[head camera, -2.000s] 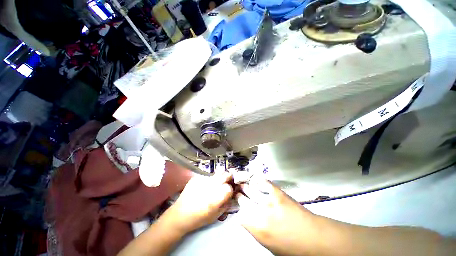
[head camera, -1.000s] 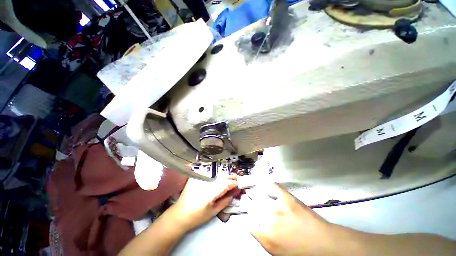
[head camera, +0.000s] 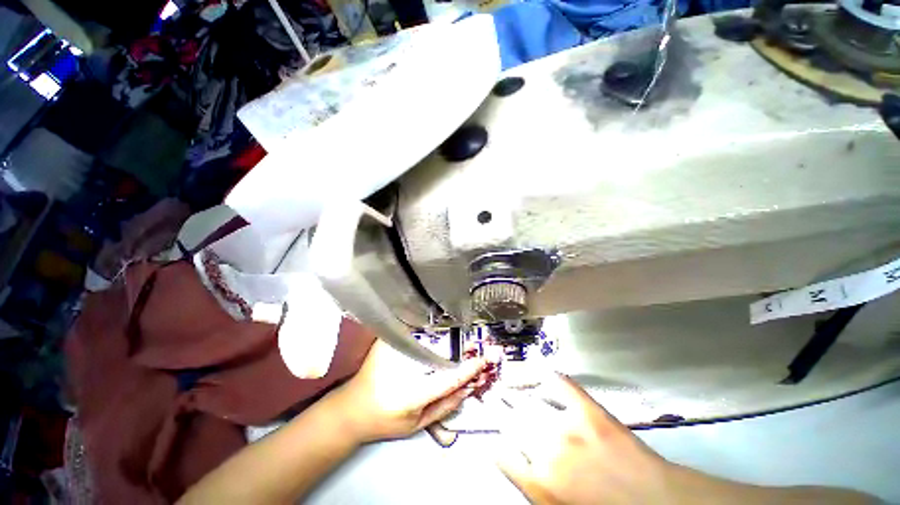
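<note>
A small piece of red and white speckled tweed (head camera: 484, 379) lies between my fingertips, just in front of the presser foot area (head camera: 457, 343). My left hand (head camera: 410, 390) grips it from the left, fingers together. My right hand (head camera: 558, 424) is at its right side, overexposed, so its fingertips and hold on the piece are hard to make out. The cream-white sewing machine head (head camera: 444, 212) stands over the work. Rust-brown lining (head camera: 212, 335) lies in folds left of my left hand, with a white piece edged in speckled tweed (head camera: 237, 286).
A tension dial (head camera: 498, 296) is on the machine face. A printed size label strip (head camera: 829, 296) and a black strip (head camera: 819, 347) hang on the arm at right. Blue fabric (head camera: 562, 28) lies behind the machine. Dark heaps of cloth fill the upper left.
The view has moved closer to the machine head. The speckled tweed between my fingers shows more now. Both hands stay near the needle, and my left fingers lie straighter.
</note>
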